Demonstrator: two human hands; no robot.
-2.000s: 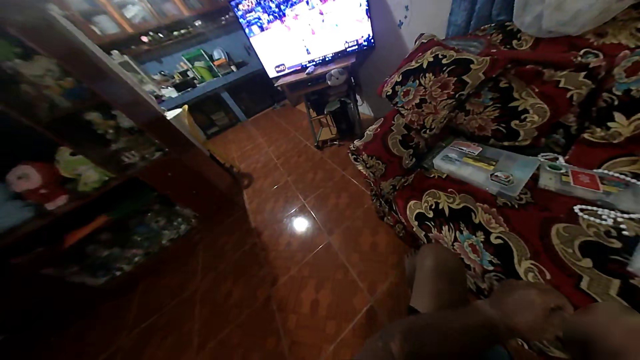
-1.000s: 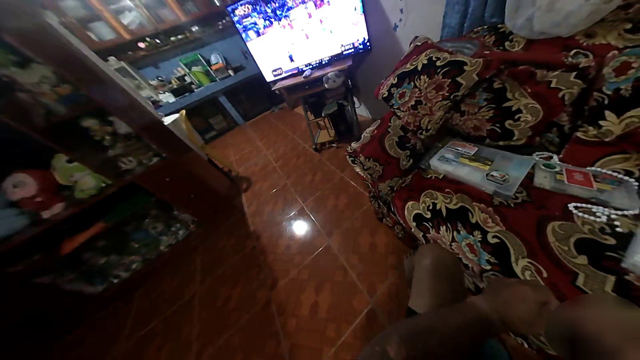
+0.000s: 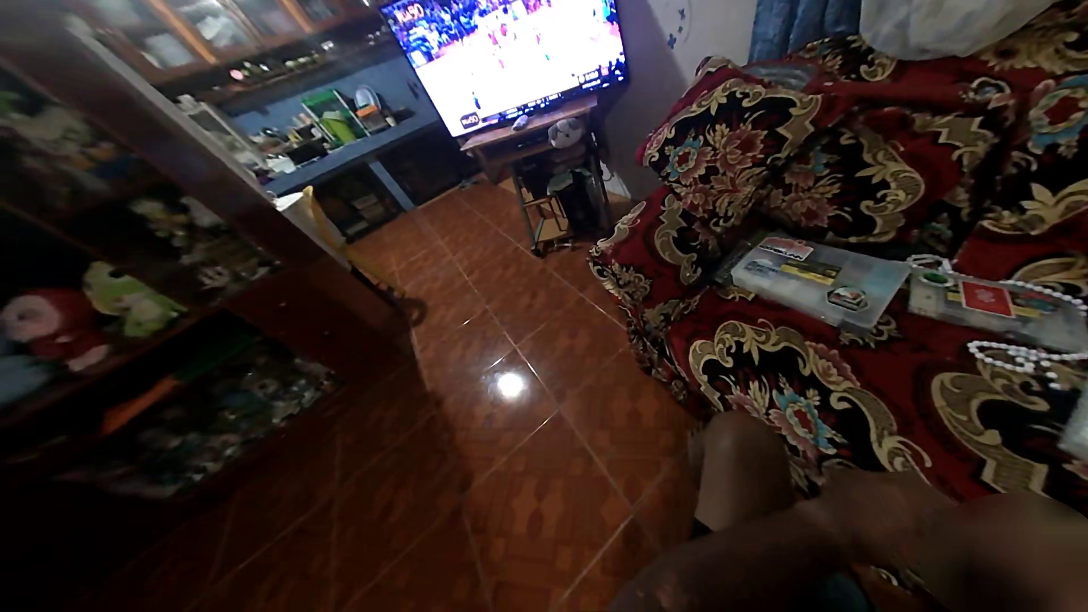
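My left hand [image 3: 884, 510] is low at the right, dark and blurred, with its forearm reaching in from the bottom edge. It lies beside my bent knee [image 3: 744, 459], near the front of the sofa seat. A blurred dark form at the lower right corner may be my right hand or arm; its fingers cannot be made out. Whether either hand holds anything is hidden. On the sofa [image 3: 850, 374] are a translucent plastic case [image 3: 875, 280] with stickers, a second clear case [image 3: 1037, 323] with a red card on it, and strings of white beads [image 3: 1011, 357].
Brown floor tiles [image 3: 544, 459] lie left of the sofa. A lit television [image 3: 527, 51] stands on a wooden stand [image 3: 544, 132]. At the left is a dark display cabinet [image 3: 289, 331] with plush toys [image 3: 127, 302]. Behind it, a blue counter [image 3: 357, 149] holds kitchenware.
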